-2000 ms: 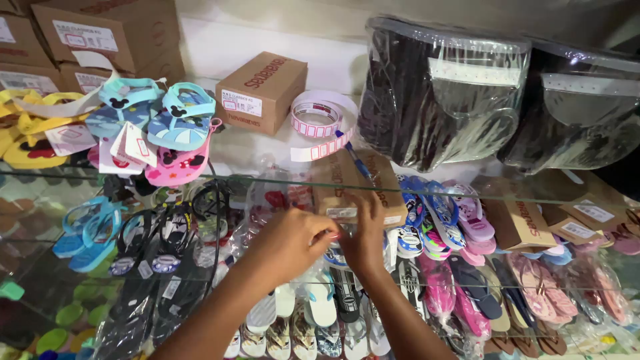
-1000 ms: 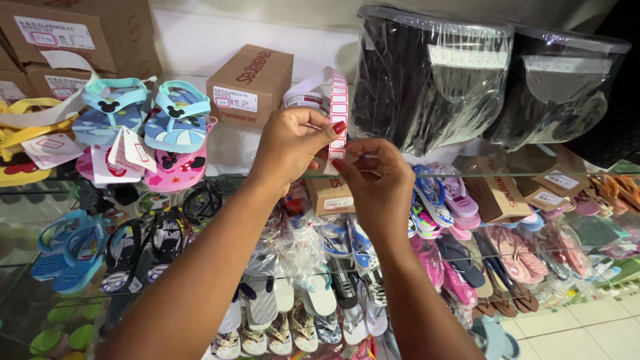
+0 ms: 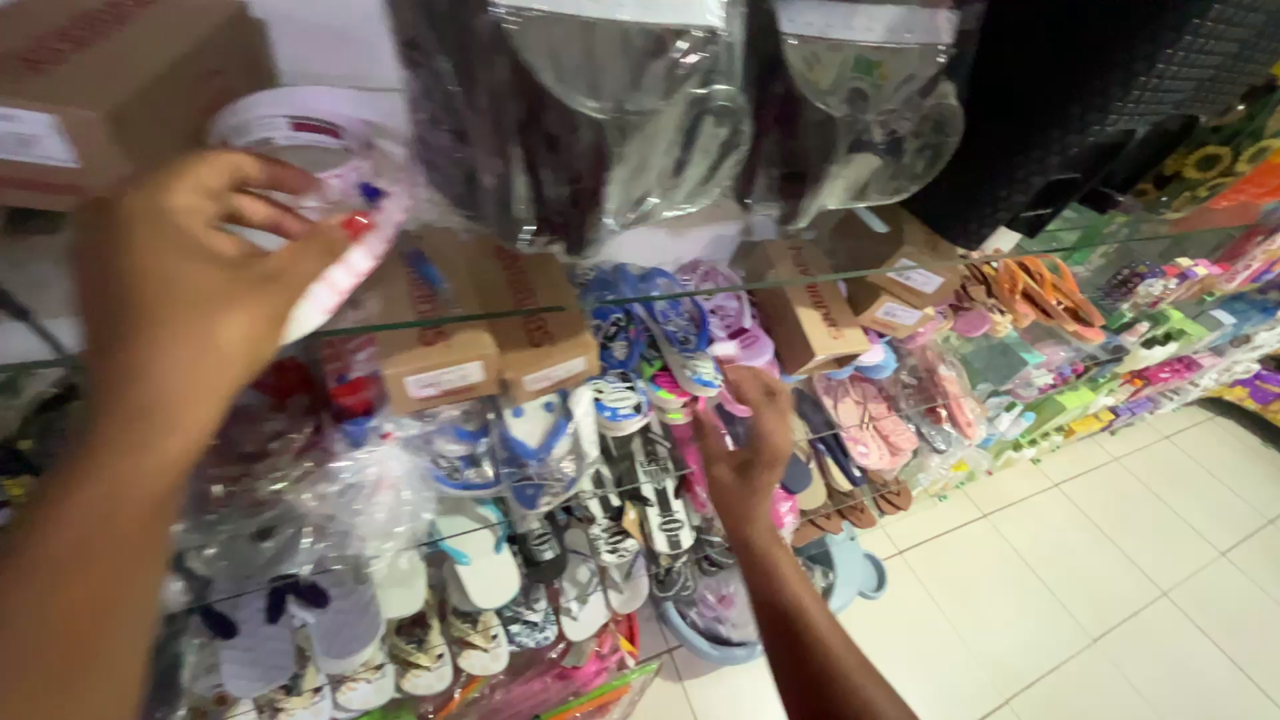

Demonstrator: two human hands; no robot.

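Observation:
My left hand (image 3: 200,270) is at the upper left, its fingers on a roll of white-and-pink sticker labels (image 3: 350,265) that lies at the glass shelf's edge; motion blur hides how firmly it grips. A blue pen tip or cap shows by the roll. My right hand (image 3: 745,440) is further right and lower, in front of the shelves, near blue flip-flops (image 3: 670,330) and lilac clogs (image 3: 730,325). Its fingers are blurred, and whether they touch anything cannot be told.
Brown cardboard shoeboxes (image 3: 440,330) stand below the glass shelf edge (image 3: 700,290). Bagged black items (image 3: 640,120) hang or stand above. White sandals (image 3: 480,560) fill the lower shelf, a blue tub (image 3: 715,645) is beneath, and tiled floor (image 3: 1050,560) lies at right.
My hands, together at the label strip a second ago, have moved apart. The left is now by the roll, the right by the shelved footwear. The view has shifted right.

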